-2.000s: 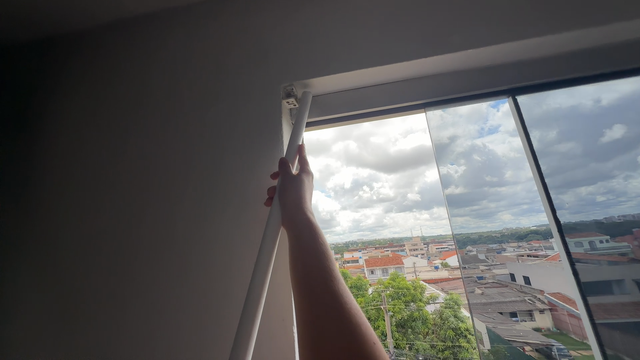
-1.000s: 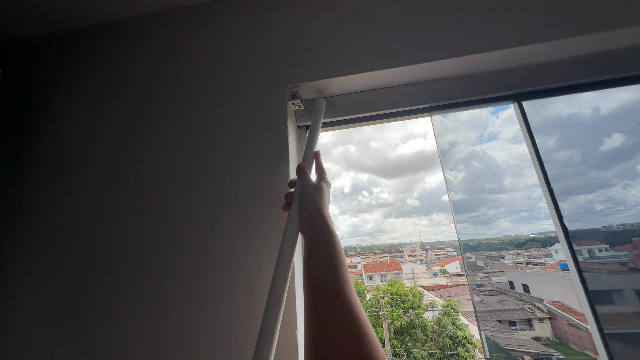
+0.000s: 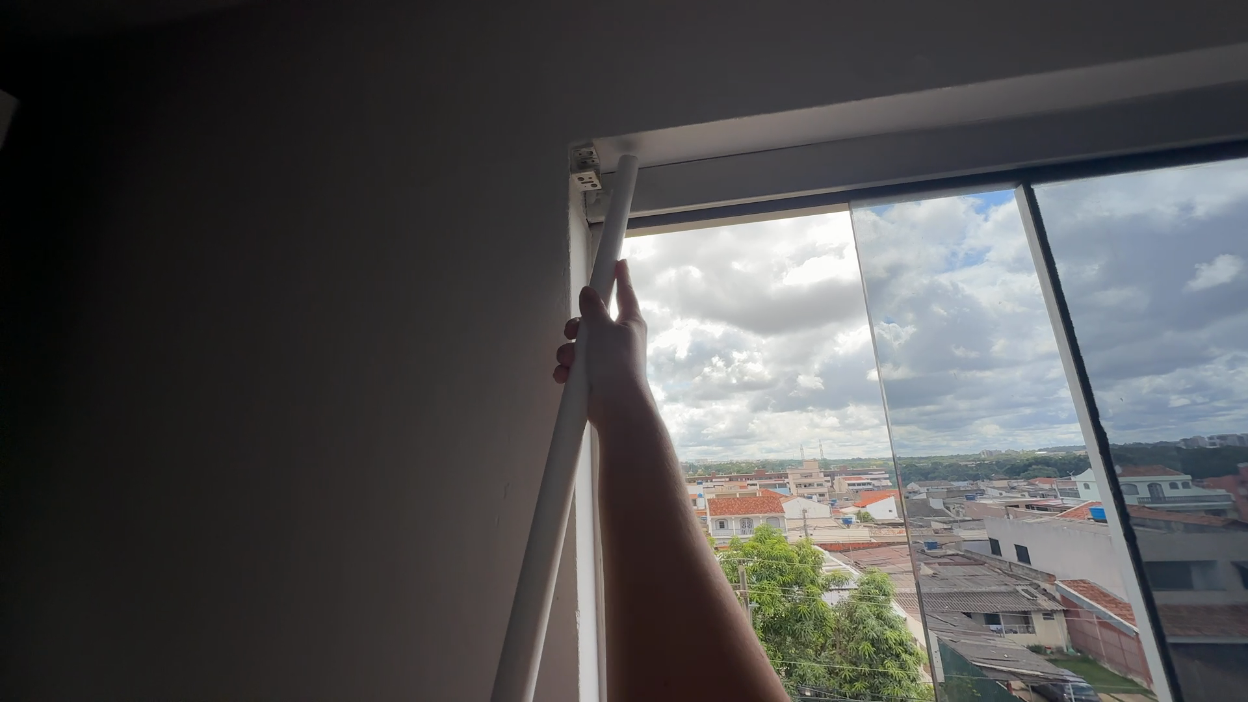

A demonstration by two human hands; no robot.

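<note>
My right hand (image 3: 614, 356) reaches up from the lower right and is closed around a long white rod or tube (image 3: 551, 497). Its thumb lies in front, and other fingertips show at the rod's left side. The rod slants up to the right, its top end just under the top of the window recess. Left of that end, a small pale bracket (image 3: 587, 179) with holes sits in the recess's upper left corner. The rod's lower end is out of frame. My left hand is not in view.
A dark plain wall (image 3: 292, 390) fills the left side. On the right is a window with glass panels and an upright metal frame bar (image 3: 1092, 419). Outside are trees (image 3: 780, 575), rooftops and a cloudy sky. A pale object edge shows at the far left.
The rod's top end has shifted right, away from the bracket that it partly overlapped two seconds ago. My right hand stays around the rod.
</note>
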